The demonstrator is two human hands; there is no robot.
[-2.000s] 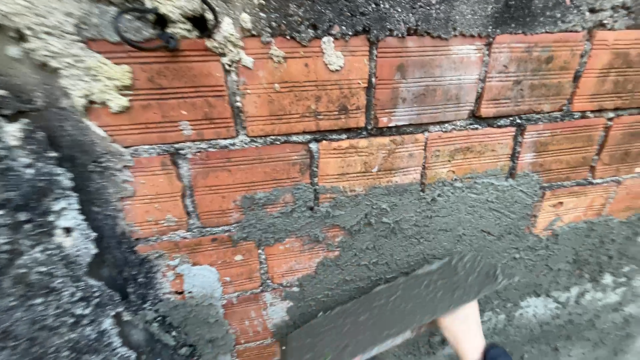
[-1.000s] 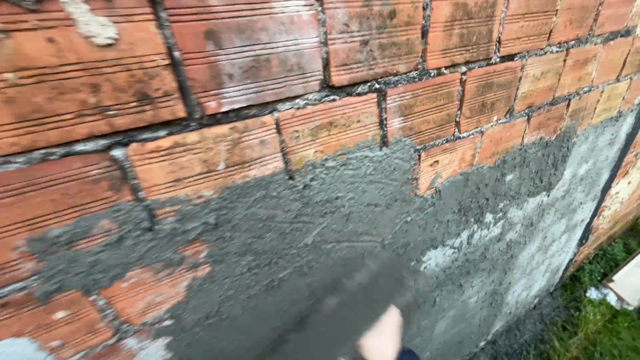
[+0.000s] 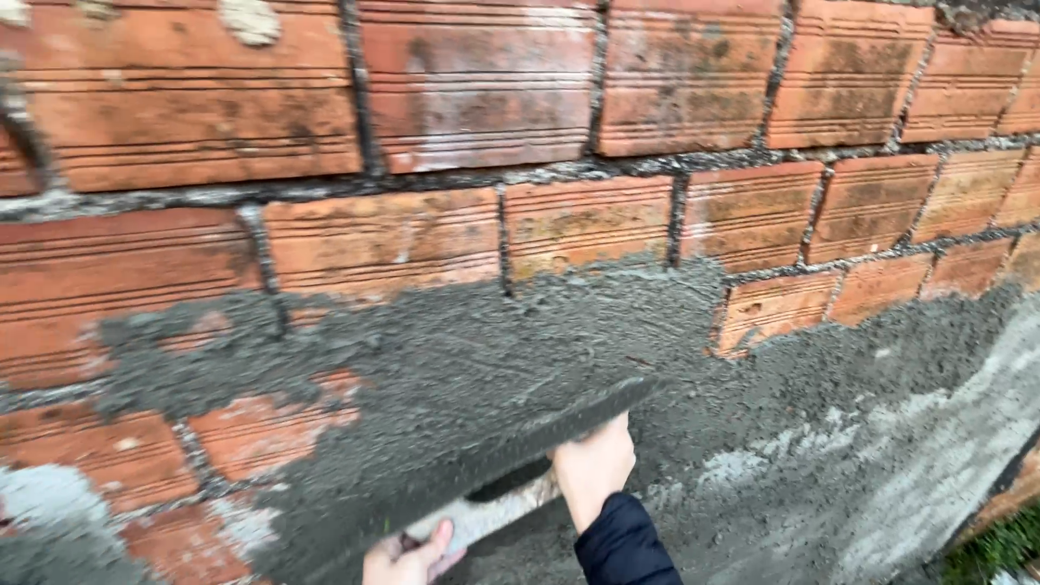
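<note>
A long plastering float (image 3: 504, 443), smeared with grey mortar, lies tilted against the brick wall, its upper end to the right. My right hand (image 3: 595, 467), below a dark sleeve, grips the upper right part of its pale handle. At the lower left, my left hand (image 3: 413, 559) holds the handle's other end between thumb and fingers. Wet grey mortar (image 3: 520, 341) spreads over the wall around the float, with a ragged upper edge. Bare ribbed orange bricks (image 3: 382, 244) show above it.
Smoother, lighter plaster (image 3: 910, 487) covers the lower right of the wall. Grass (image 3: 1003, 544) grows at its foot. Dried mortar lumps (image 3: 250, 20) stick to the upper bricks, and a whitish patch (image 3: 49, 496) marks the lower left.
My left hand, out of sight in both earlier frames, now shows on the float's handle. My right hand is still at the float. The view has shifted along the wall.
</note>
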